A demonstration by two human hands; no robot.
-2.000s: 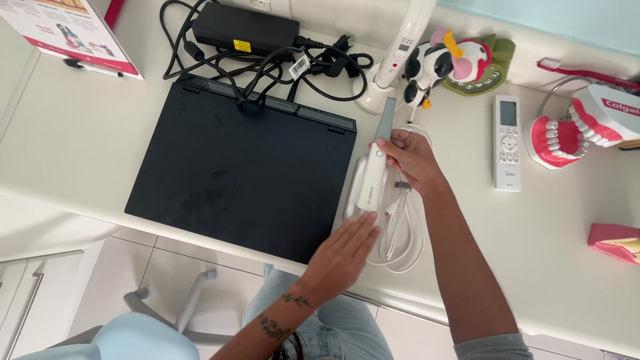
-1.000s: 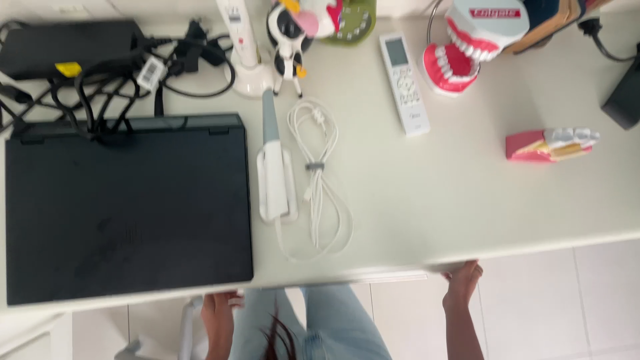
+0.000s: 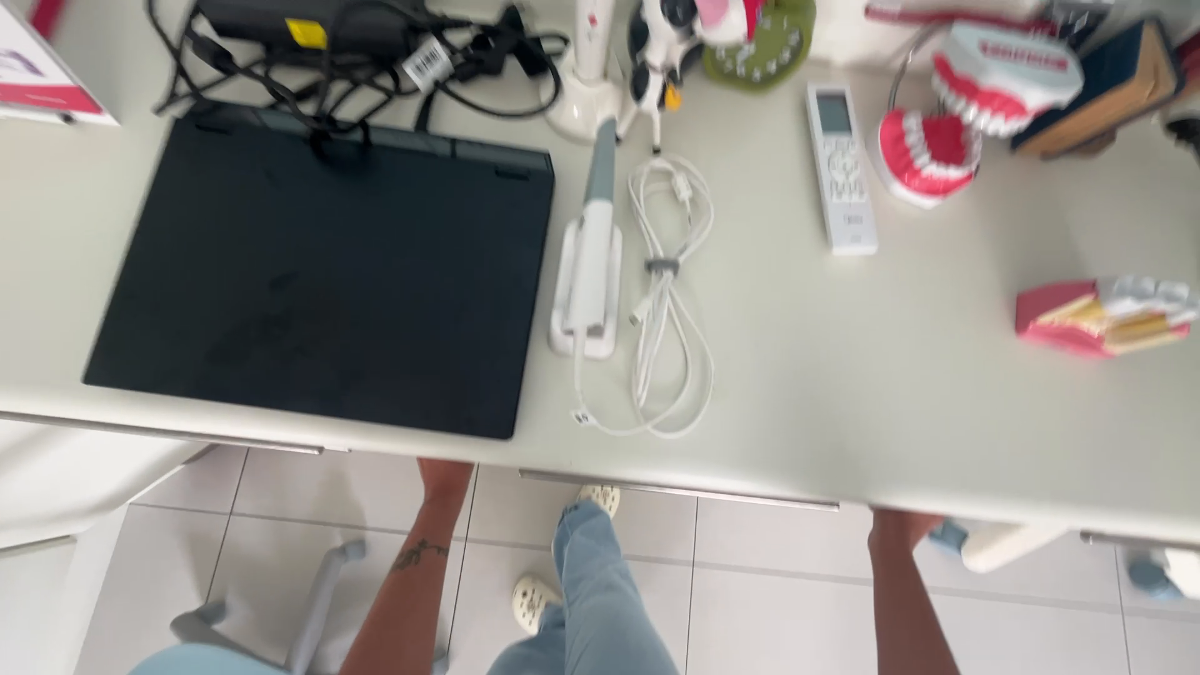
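My left hand point(image 3: 444, 480) is at the desk's front edge, below the closed black laptop point(image 3: 328, 281); its fingers are hidden under the edge. My right hand point(image 3: 902, 527) is at the same edge further right, its fingers also mostly out of sight. Between them, up on the desk, a white and grey handheld dental scanner point(image 3: 589, 262) lies in its white cradle point(image 3: 611, 328). Beside it rests a looped white cable point(image 3: 664, 266) held by a grey tie; a cable also leads from the scanner's lower end.
A black power adapter point(image 3: 281, 26) with tangled black cords lies behind the laptop. A white remote control point(image 3: 842, 173), a dental teeth model point(image 3: 923, 159) and a tooth-section model point(image 3: 1078, 319) are at right. Metal drawer handles point(image 3: 675, 491) run below the desk edge. A chair base point(image 3: 319, 600) stands on the floor.
Two seconds ago both hands were at the scanner; it was let go and lies in its cradle. Both hands have moved down to the desk's front edge, the right one further right.
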